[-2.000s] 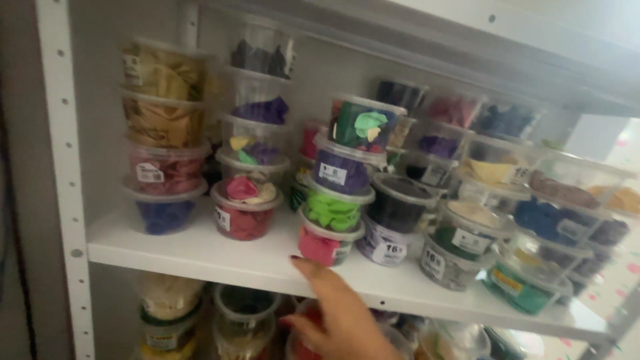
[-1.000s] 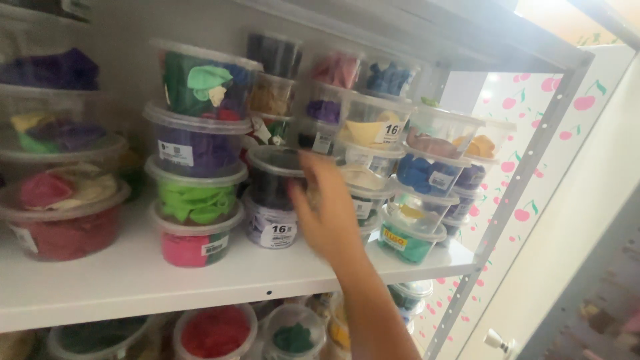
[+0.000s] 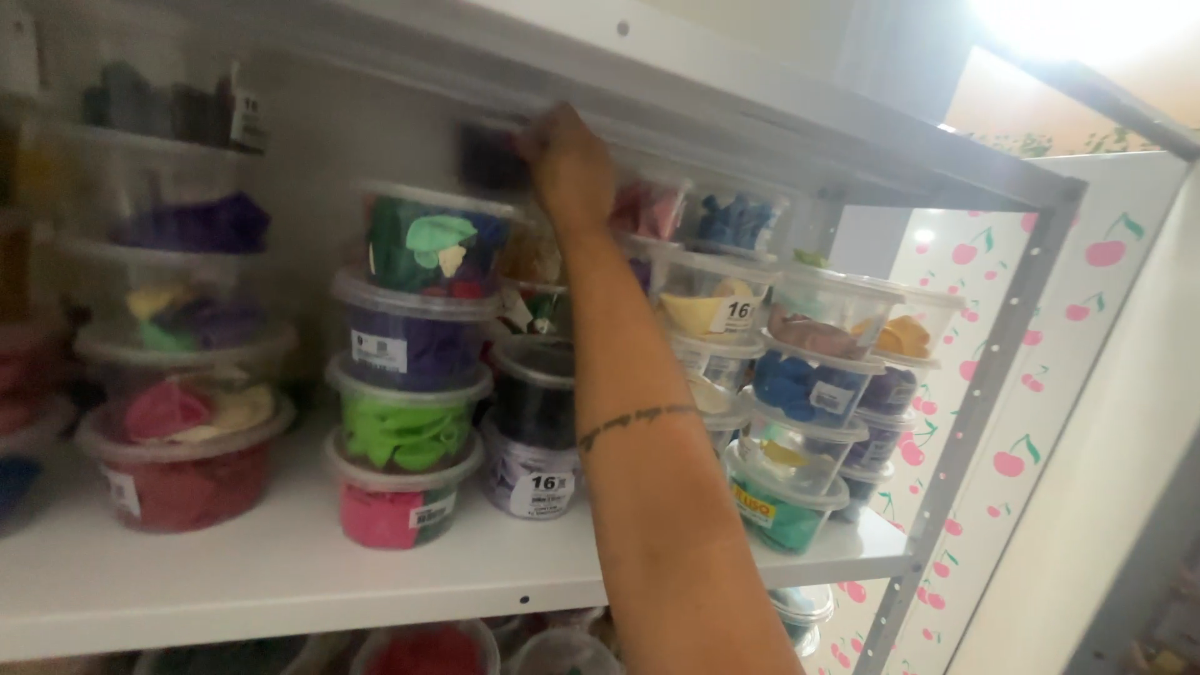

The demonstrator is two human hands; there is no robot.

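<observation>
My right hand (image 3: 567, 169) is raised high under the upper shelf, its fingers closed around the right side of a small dark-filled plastic tub (image 3: 492, 155). Both are blurred, and the fingertips are hidden. That tub is above a rear tub with orange contents (image 3: 532, 251). In front and lower left stands a stack: a tub with green and multicolored pieces (image 3: 436, 242), a purple-filled tub (image 3: 422, 337), a lime-green one (image 3: 408, 427) and a pink one (image 3: 380, 511). Beside my forearm is a black-filled tub (image 3: 534, 394) on a lilac one (image 3: 530, 478). My left hand is out of view.
The white metal shelf (image 3: 281, 600) carries more stacked tubs at left, such as a red one (image 3: 187, 483), and at right, such as a blue one (image 3: 802, 384). The upper shelf's edge (image 3: 731, 84) runs close above my hand. A perforated upright (image 3: 975, 375) stands at right.
My right hand has gone from the shelf's front edge to the black-filled tub, then up to the rear dark tub, which now sits farther left over its stack. The view has shifted right.
</observation>
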